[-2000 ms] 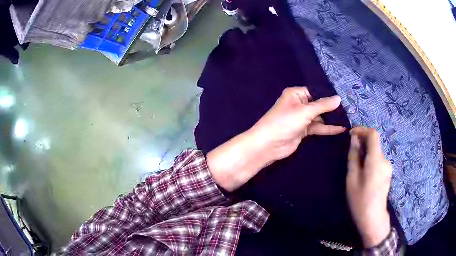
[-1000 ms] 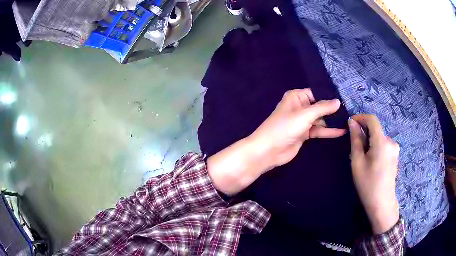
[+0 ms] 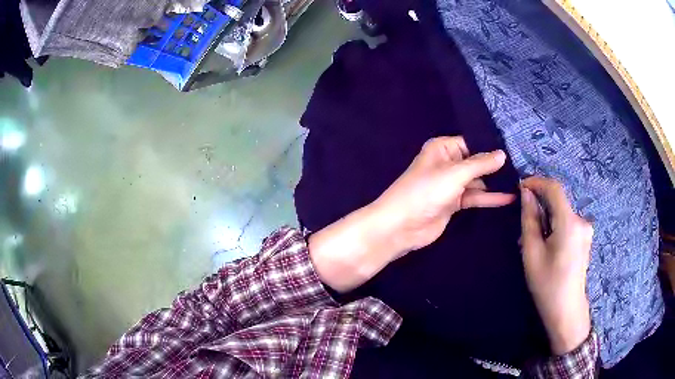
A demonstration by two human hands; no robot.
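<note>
A very dark cloth point(image 3: 385, 118) hangs over my lap, with a blue-grey leaf-patterned lining point(image 3: 585, 155) along its right side. My left hand point(image 3: 437, 189) lies on the dark cloth and pinches it near the seam, thumb and fingertips at the lining's edge. My right hand point(image 3: 555, 252) is just right of it, thumb and forefinger closed together at the seam. Any needle or thread between the right fingertips is too small to make out. A short row of white stitches point(image 3: 496, 365) shows on the dark cloth at the bottom.
A blue plastic basket point(image 3: 174, 44) with grey cloth point(image 3: 89, 29) over it stands at the upper left, beside a round grey-white part point(image 3: 263, 29). A pale table edge with a yellowish tape point(image 3: 622, 70) curves along the upper right. A dark-framed object point(image 3: 26, 333) is at the lower left.
My right hand has moved slightly up and right from its place two seconds ago, and its fingertips remain at the seam. My left hand has hardly moved.
</note>
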